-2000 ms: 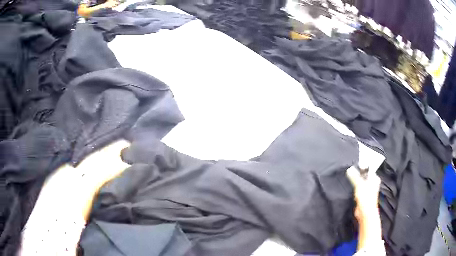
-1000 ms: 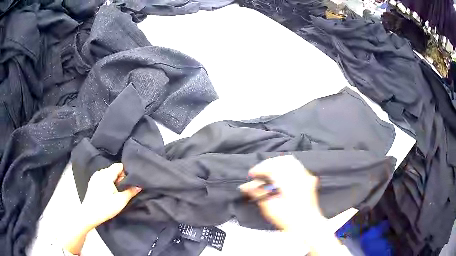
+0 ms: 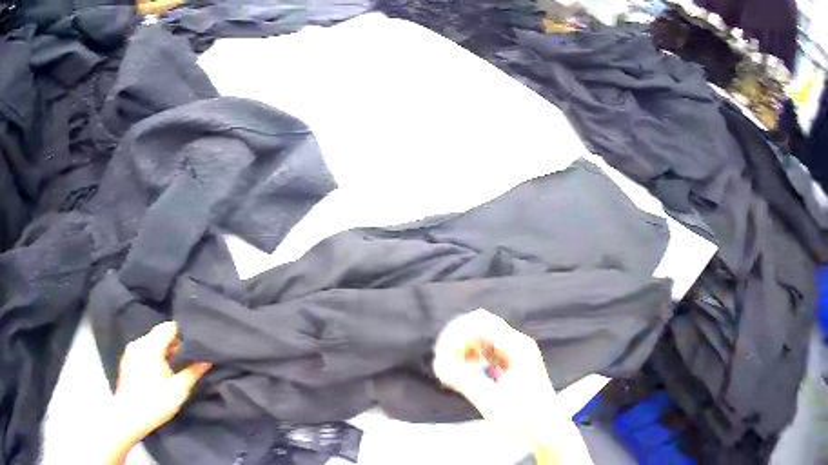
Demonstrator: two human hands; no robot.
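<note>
Dark plain trousers [image 3: 381, 318] lie across the white tabletop [image 3: 409, 118] in front of me, one leg stretched to the right. My left hand [image 3: 156, 377] pinches the cloth at the left end between thumb and fingers. My right hand [image 3: 490, 359] is over the middle of the leg with its fingers curled. A small reddish and blue bit shows in it, likely the snips, but blur hides the blades. A black label with pale print [image 3: 313, 436] shows at the lower edge, blurred.
Speckled dark garments [image 3: 209, 154] are heaped at the left. A plain dark garment pile [image 3: 726, 263] hangs over the right table edge. Blue plastic items [image 3: 654, 427] stand on the floor at lower right. More dark cloth lies along the far edge.
Since two seconds ago, the near leg has been laid out straight and my right hand has come from the far right to its middle. Over the last second the hands keep similar places on the cloth.
</note>
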